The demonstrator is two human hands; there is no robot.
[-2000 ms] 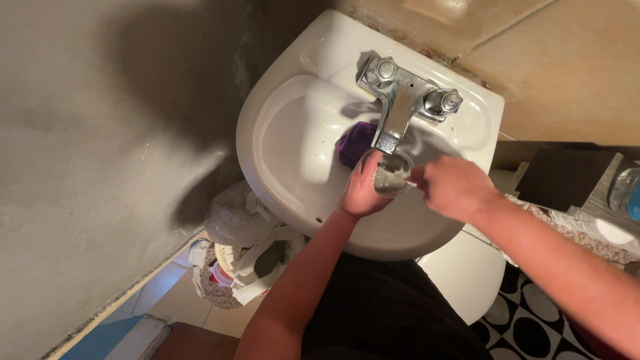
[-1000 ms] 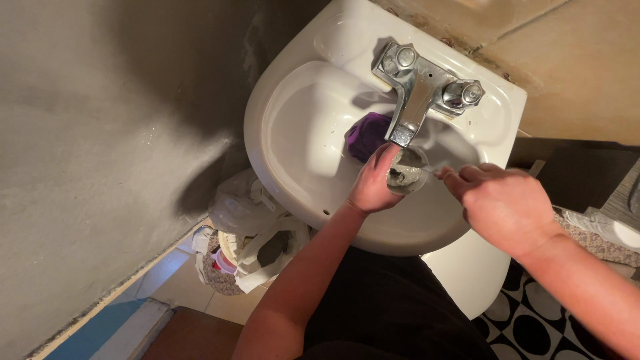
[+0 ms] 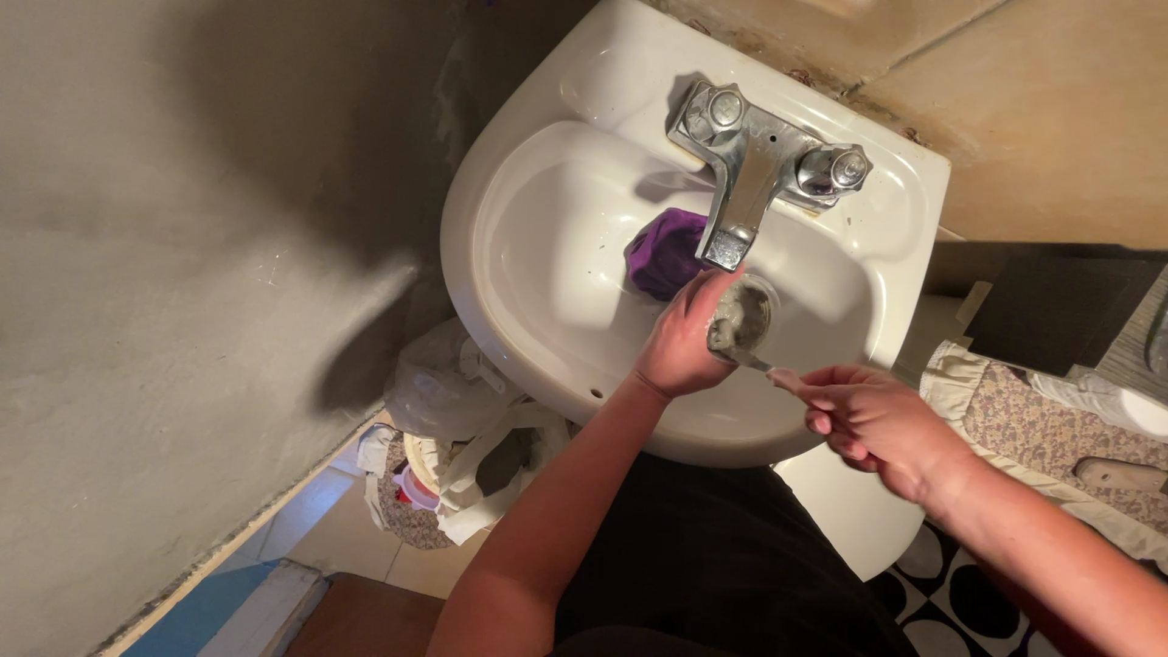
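Note:
Below the faucet spout, over the sink basin, my left hand (image 3: 691,338) grips a clear round cup (image 3: 750,306) with a grey-green paste inside. My right hand (image 3: 862,420) pinches the pale handle of a small metal utensil (image 3: 750,361), whose tip is down in the cup by its near rim; whether it is a spoon or a spatula cannot be told. Behind my left hand a purple flexible bowl (image 3: 664,251) lies in the basin, partly hidden by the spout.
A chrome two-handle faucet (image 3: 746,182) stands on the white sink (image 3: 538,365). A grey wall (image 3: 182,274) is on the left. A bag-lined waste bin (image 3: 424,470) stands below left. On the right are a dark panel (image 3: 1058,310) and a patterned cloth (image 3: 1022,420).
My right hand has drawn back from the cup toward the lower right, and more of the utensil shows. My left hand still holds the cup under the spout.

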